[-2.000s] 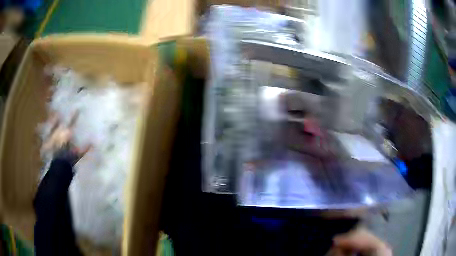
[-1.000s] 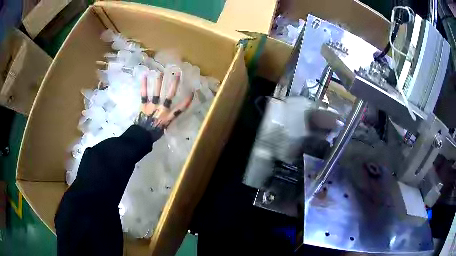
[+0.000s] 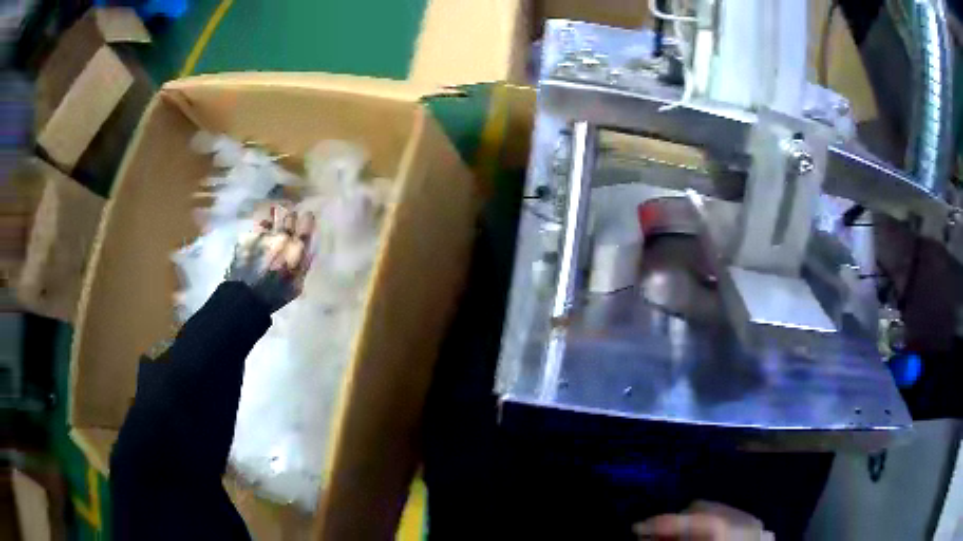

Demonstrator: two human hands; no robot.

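Translucent white fan blades (image 3: 301, 349) lie heaped in a large open brown carton (image 3: 396, 338) at the left. My left hand (image 3: 277, 252), in a dark sleeve, is among the blades in the carton's upper middle. Its fingers are curled and blurred; whether they grip a blade cannot be told. Several blades beside it on the right are smeared by motion. My right hand (image 3: 705, 524) is blurred and cut off by the bottom edge, below the machine's front edge. What it holds, if anything, does not show.
The machine's shiny base plate (image 3: 634, 396) stands right of the carton, with a round guide post (image 3: 572, 232), a pale press head (image 3: 779, 300) and a crossbar (image 3: 644, 106). Other brown cartons (image 3: 85, 111) stand at far left. A ribbed column (image 3: 929, 95) is at upper right.
My left hand has gone from spread fingers to curled fingers in the carton. My right hand now shows at the bottom edge. The view has shifted, bringing more of the machine into sight.
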